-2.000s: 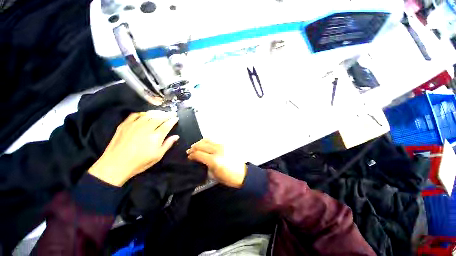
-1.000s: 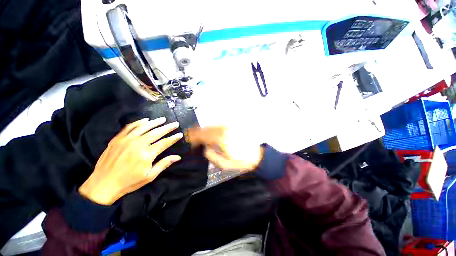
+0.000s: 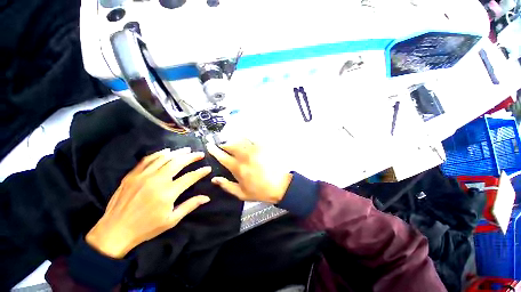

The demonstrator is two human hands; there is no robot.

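Observation:
A large black garment piece (image 3: 108,148) lies bunched on the white table, left of and under the presser foot (image 3: 207,122) of the white sewing machine head (image 3: 308,34). My left hand (image 3: 149,197) lies flat on the cloth with its fingers spread, pressing it below the needle area. My right hand (image 3: 248,171) is at the cloth's right edge, its fingertips close to the presser foot, thumb on the cloth. Whether its fingers pinch the cloth is hard to tell. The cloth edge under the right fingers is hidden.
Black thread snips (image 3: 303,104) and a thin dark stick (image 3: 395,118) lie on the table, with a small black object (image 3: 427,102) at the right. A black garment heap (image 3: 451,211), blue basket (image 3: 477,145) and red crate (image 3: 480,191) are at the right.
My right hand has moved up from the cloth's lower right edge to beside the presser foot. My left hand has shifted slightly lower and its fingers are more spread. The view has shifted a little.

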